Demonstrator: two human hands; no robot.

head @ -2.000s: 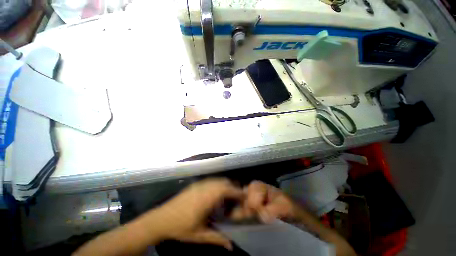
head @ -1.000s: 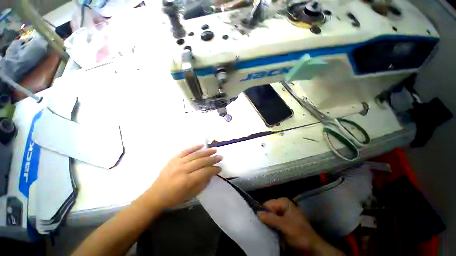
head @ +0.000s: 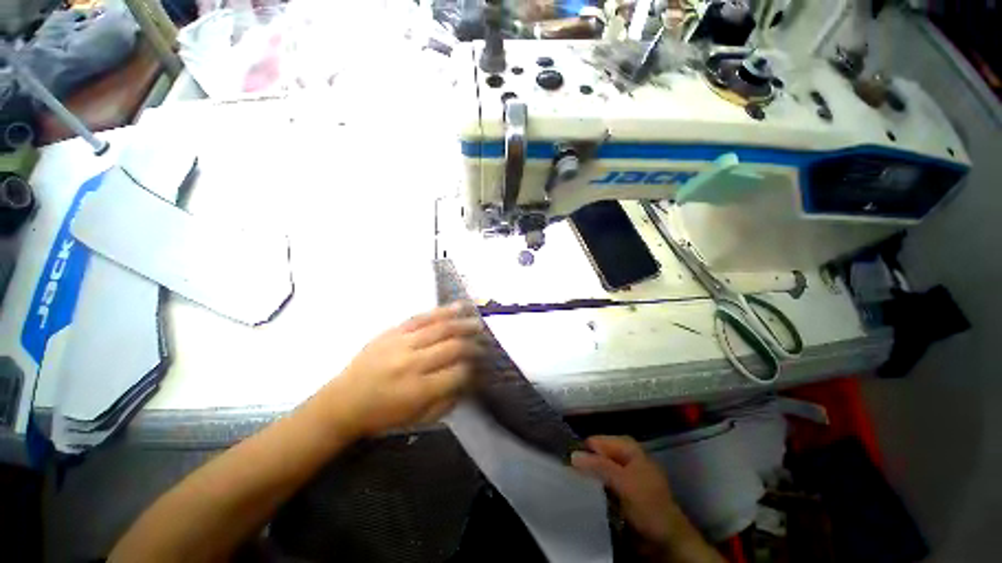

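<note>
A backed fabric panel (head: pixel 527 473) lies over the table's front edge, pale backing below and a dark grey-brown face strip along its right side. Its narrow dark tip lies on the table, in front of the presser foot and needle (head: pixel 503 224) and not under them. My left hand (head: pixel 423 363) is bare and rests on the panel near its tip, fingers together. My right hand (head: pixel 624 471) holds the panel's right edge below the table edge. More dark fabric (head: pixel 374 500) hangs at the lower middle; whether it joins the panel I cannot tell.
The sewing machine (head: pixel 659 154) stands behind. A smartphone (head: pixel 615 244) and scissors (head: pixel 738 313) lie on its bed at the right. A panel stack (head: pixel 104 352) is at the left, with one panel (head: pixel 209 258) across it. A red bin (head: pixel 855 423) with pale pieces is below right.
Both hands came up from below the table edge to the panel. Since a second ago, the panel's dark face shows more and its tip reaches further onto the table. The view has shifted.
</note>
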